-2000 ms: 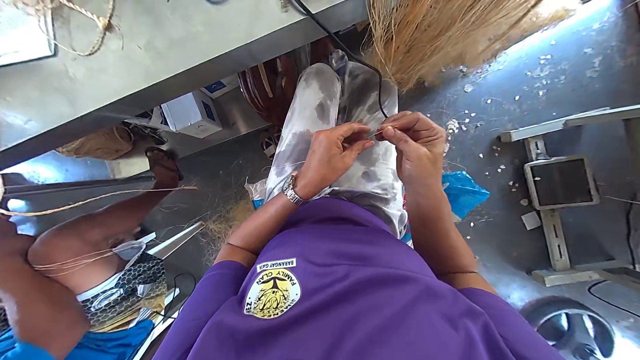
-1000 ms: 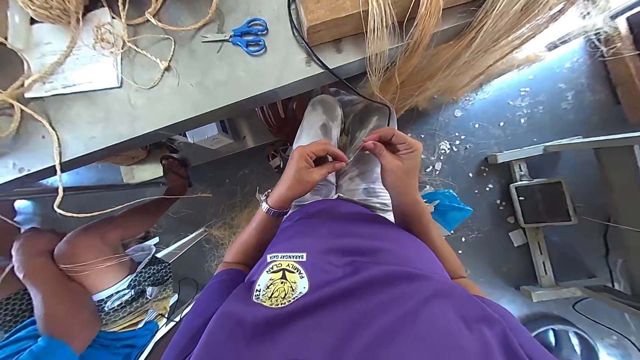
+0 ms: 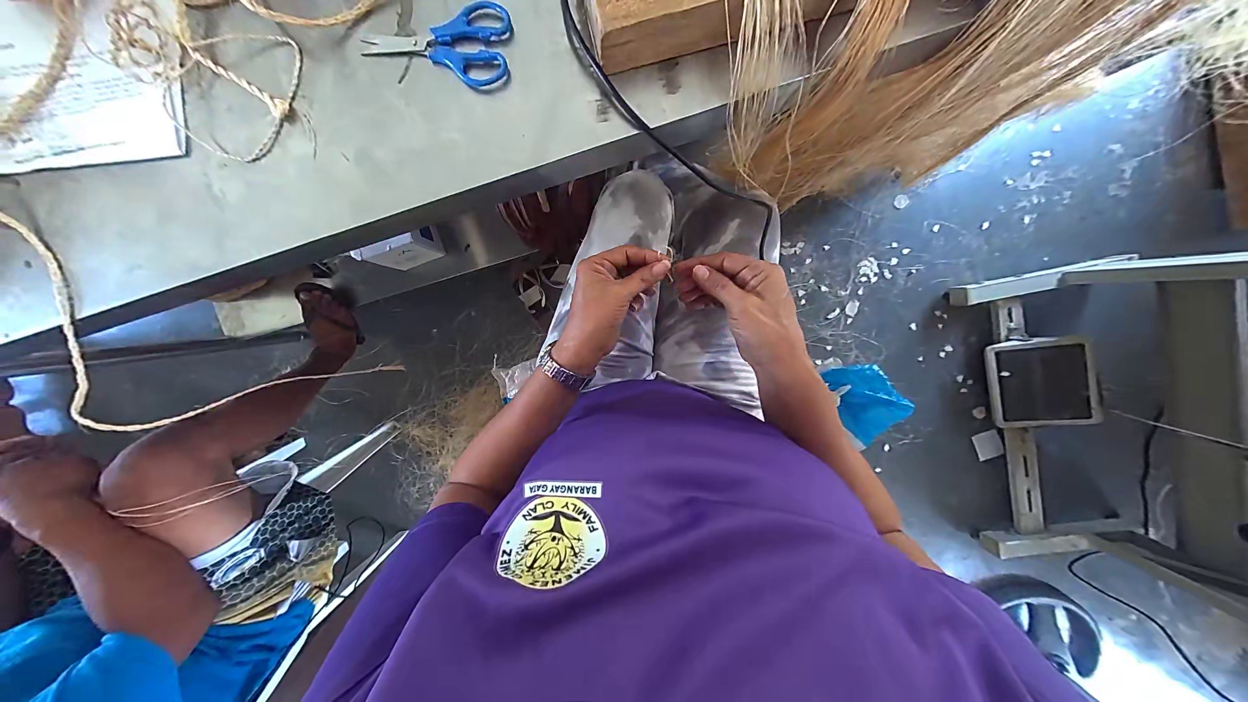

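Observation:
My left hand [image 3: 616, 297] and my right hand [image 3: 743, 297] meet above my knees, thumbs and index fingers pinched close together. Between the fingertips shows a small piece of thin pale fiber strand [image 3: 670, 265]; most of it is hidden by the fingers. Beyond my hands, a large bundle of loose tan plant fibers [image 3: 877, 107] hangs over the table edge. A black cable [image 3: 648, 132] runs down from the table to my lap, beside the right hand.
On the grey table [image 3: 390, 136] lie blue-handled scissors [image 3: 468, 45], natural rope [image 3: 239, 88], a paper sheet [image 3: 127, 127] and a wooden block [image 3: 673, 29]. A seated person [image 3: 146, 487] is at the left. A metal stand [image 3: 1019, 429] and blue plastic [image 3: 870, 400] are at the right.
The view has shifted, bringing the scissors and more of the table into sight. My hands, apart one second ago, are closer together now.

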